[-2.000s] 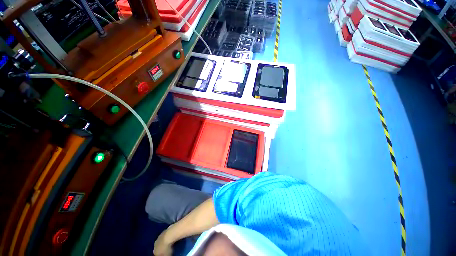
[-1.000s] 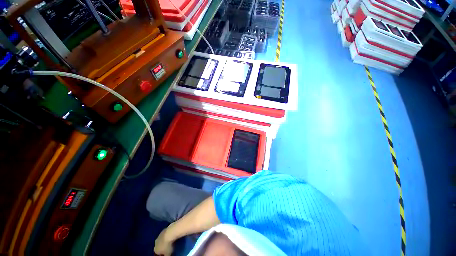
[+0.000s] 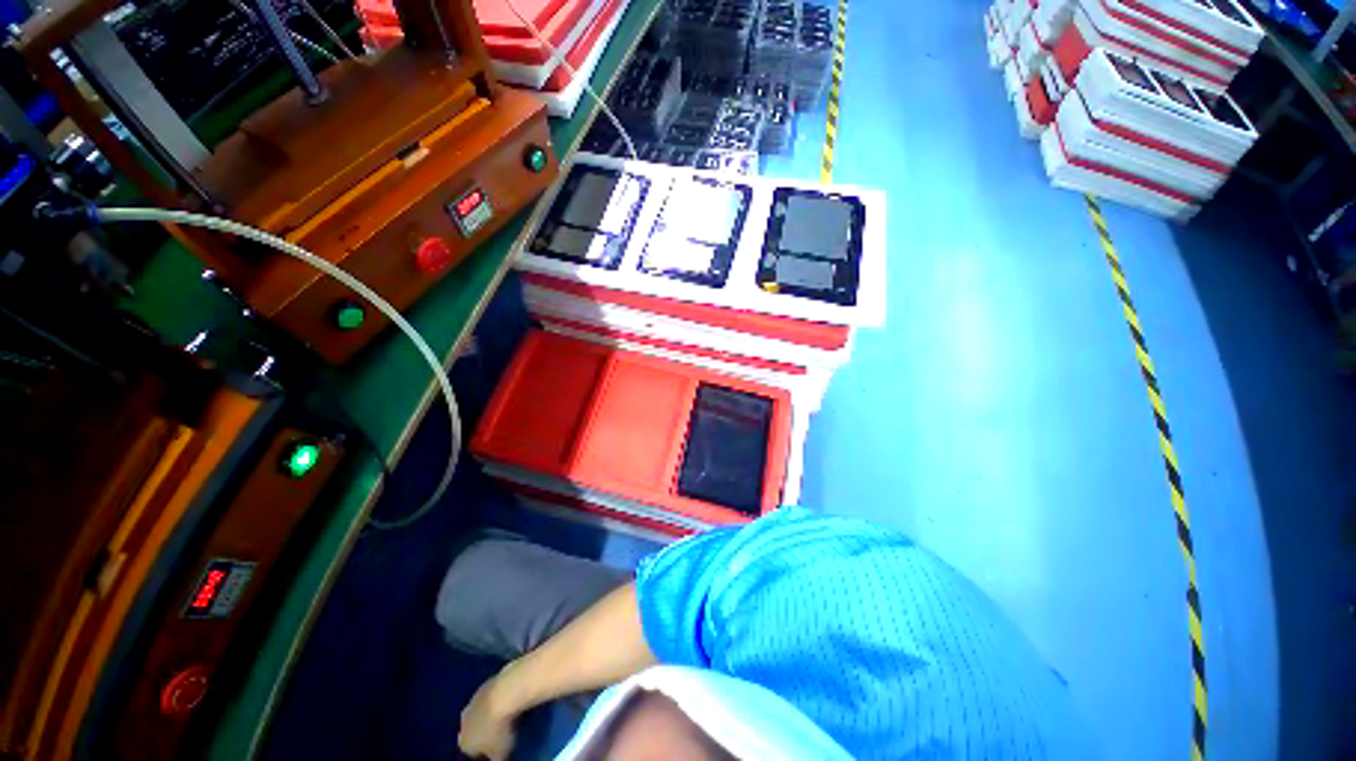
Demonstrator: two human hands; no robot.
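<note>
My right hand (image 3: 488, 724) is at the bottom edge, partly cut off; its fingers are hard to make out and I cannot tell whether it holds anything. My left hand is not in view. A red-lined foam tray (image 3: 625, 431) lies low in front of my leg, with one dark tablet assembly (image 3: 724, 449) in its right compartment; the two other compartments show bare red. Just beyond, a white foam tray (image 3: 873, 256) on a stack holds three tablet assemblies, one in each recess.
Two orange-brown presses (image 3: 394, 245) stand on the green bench (image 3: 483, 298) at left, the nearer with a lit green button (image 3: 302, 460). A pale hose (image 3: 446, 409) loops over the bench edge. Clear plastic trays (image 3: 744, 89) lie beyond; white tray stacks (image 3: 1138, 134) stand far right.
The view has shifted very slightly since two seconds ago. The red digits on the nearer press's display differ. My right arm and the trays look the same.
</note>
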